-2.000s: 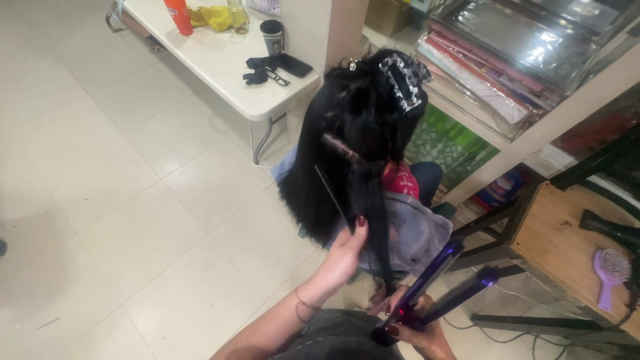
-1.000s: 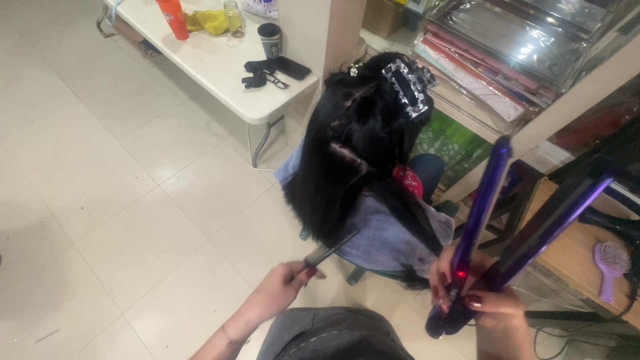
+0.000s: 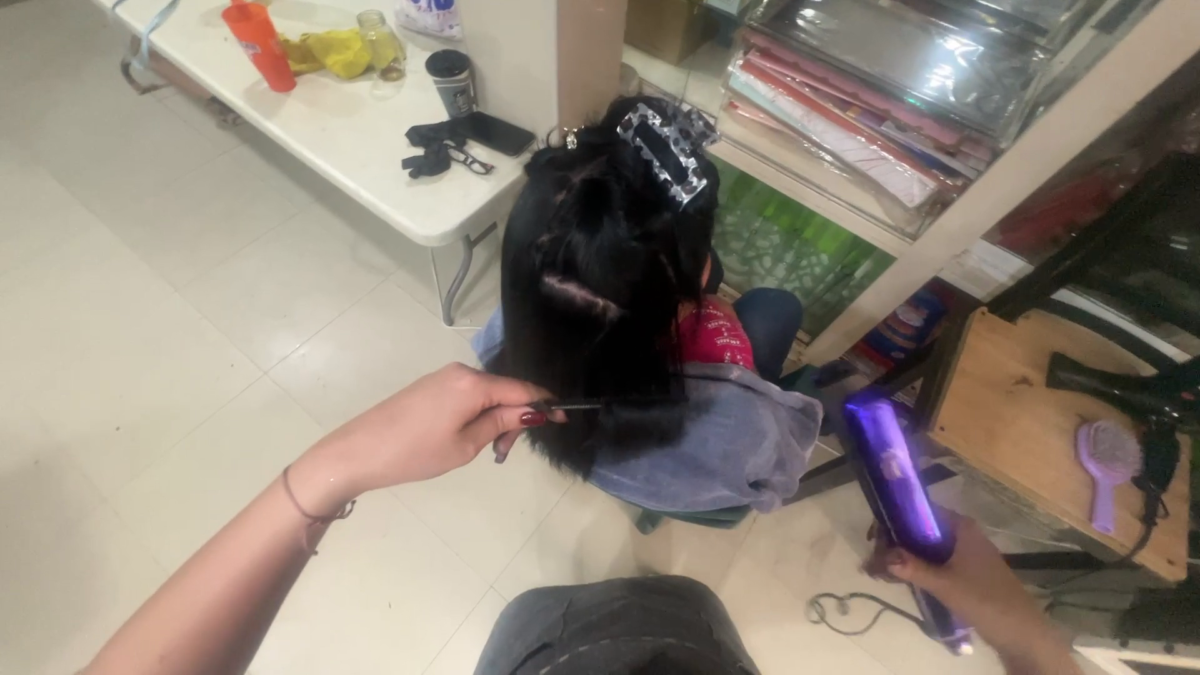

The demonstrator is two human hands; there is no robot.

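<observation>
A seated person's long black hair [image 3: 600, 281] hangs over a blue-grey towel [image 3: 722, 441], with a patterned hair claw clip [image 3: 667, 159] at the top of the head. My left hand [image 3: 450, 422] pinches a thin dark comb [image 3: 577, 406] at the lower hair; its far part is lost against the hair. Away to the right, my right hand [image 3: 956, 572] is closed around a purple hair straightener [image 3: 895, 478], which is clear of the hair.
A white table [image 3: 375, 187] at the upper left holds an orange cup [image 3: 261, 47], a lidded cup [image 3: 453, 84], glasses and a phone. At right, a wooden stool [image 3: 1012, 403] bears a hair dryer [image 3: 1116, 382] and a purple hairbrush [image 3: 1109, 459]. Shelves [image 3: 872, 225] stand behind the person.
My left hand has moved up with the comb to the hair ends. My right hand has let go of the hair strand and moved right with the straightener, whose plates were spread apart before.
</observation>
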